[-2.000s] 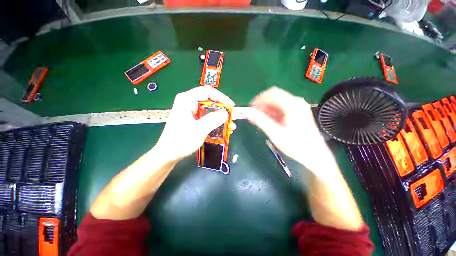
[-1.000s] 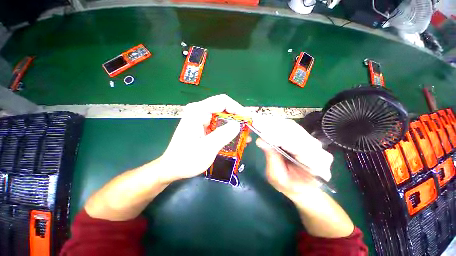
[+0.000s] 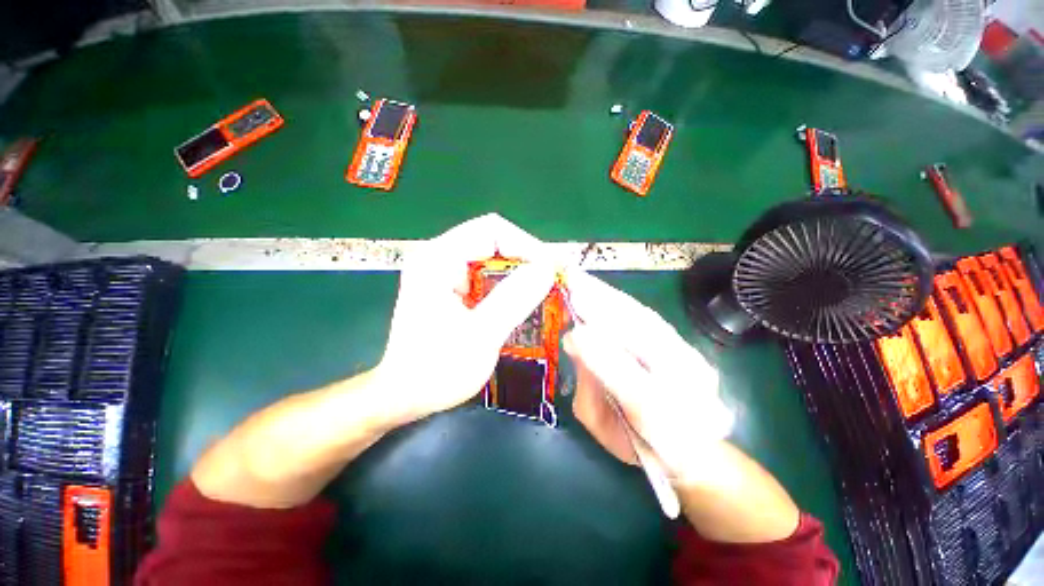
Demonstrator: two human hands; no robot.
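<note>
My left hand [image 3: 458, 326] holds a half-assembled orange phone [image 3: 532, 332] upright over the green bench, its thumb across the top end. The phone's dark screen [image 3: 521, 386] with a pale edge is at the near end, and a small round wired part hangs at its corner. My right hand [image 3: 647, 372] is closed on thin tweezers [image 3: 655, 481]. Their rear end sticks out below the hand towards me. Their tips are near the phone's top right edge, mostly hidden by the fingers.
Several orange phones [image 3: 382, 144] lie on the green belt beyond the worn metal strip [image 3: 309, 254]. A black fan [image 3: 830, 275] stands right of my hands. Black ribbed trays with orange shells are at the left [image 3: 69, 343] and right [image 3: 996, 492].
The belt phones have moved left. My right hand, which had no tweezers at first, has taken them from the bench and come to the phone; the tweezers now point more steeply.
</note>
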